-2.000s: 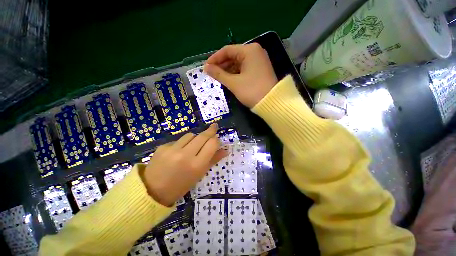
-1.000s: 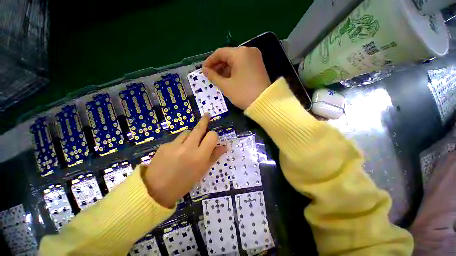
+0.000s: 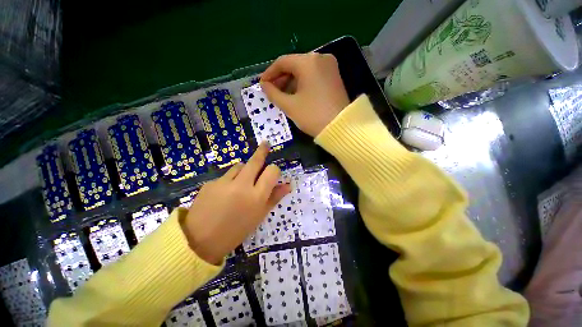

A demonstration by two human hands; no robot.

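Observation:
A white sticker sheet with dark dots lies over the rightmost circuit board in the top row of the clear blister tray. My right hand pinches the sheet's upper edge between thumb and fingertip. My left hand has its index fingertip on the sheet's lower edge, its other fingers bent; it grips nothing. Bare blue circuit boards with gold pads fill the row to the left. Covered white boards lie in the row below, partly hidden by my left hand and sleeve.
Loose dotted sheets lie over the tray's lower right. A black smartphone, white earbud case and pale green cup stand at the right. Stacked blister trays are at far left. Another person's sleeve shows at lower right.
Since two seconds ago, my left index finger has moved up and left onto the sheet's lower edge. The loose sheets at the lower right have shifted and tilted. My right hand stays at the upper edge.

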